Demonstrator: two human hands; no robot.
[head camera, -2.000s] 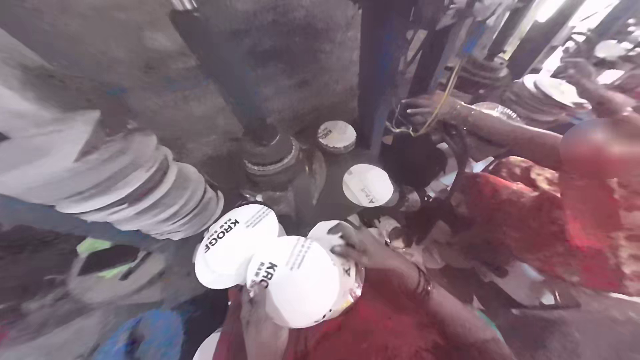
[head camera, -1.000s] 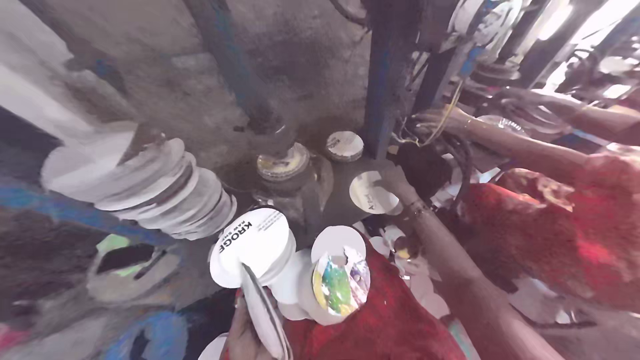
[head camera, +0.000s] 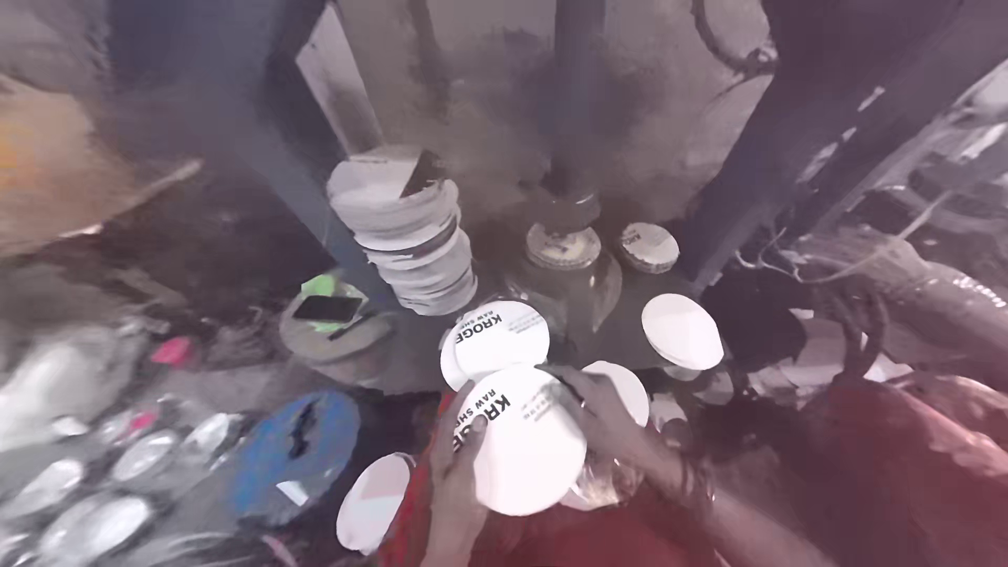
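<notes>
A round white printed disc (head camera: 529, 453), of paper or card, lies between my hands above the red cloth on my lap. My left hand (head camera: 461, 457) grips its left edge, thumb on top. My right hand (head camera: 602, 413) touches its upper right edge; whether those fingers close on it cannot be told. Just beyond is another printed white disc (head camera: 504, 339), overlapping more discs. A plain white disc (head camera: 622, 390) shows behind my right hand, and a further white disc (head camera: 682, 331) rests on the work surface to the right.
A tall stack of discs (head camera: 421, 252) stands at the back left. Behind is a press-like post with a round base (head camera: 563, 246), beside a small round stack (head camera: 650, 247). A phone (head camera: 328, 309) lies on a round stand, above a blue round lid (head camera: 298, 457). Another person's arm (head camera: 906, 260) is at right.
My right hand has come back from the disc at the right to the one in my left hand. That right-hand disc now shows a plain face. The view has turned left.
</notes>
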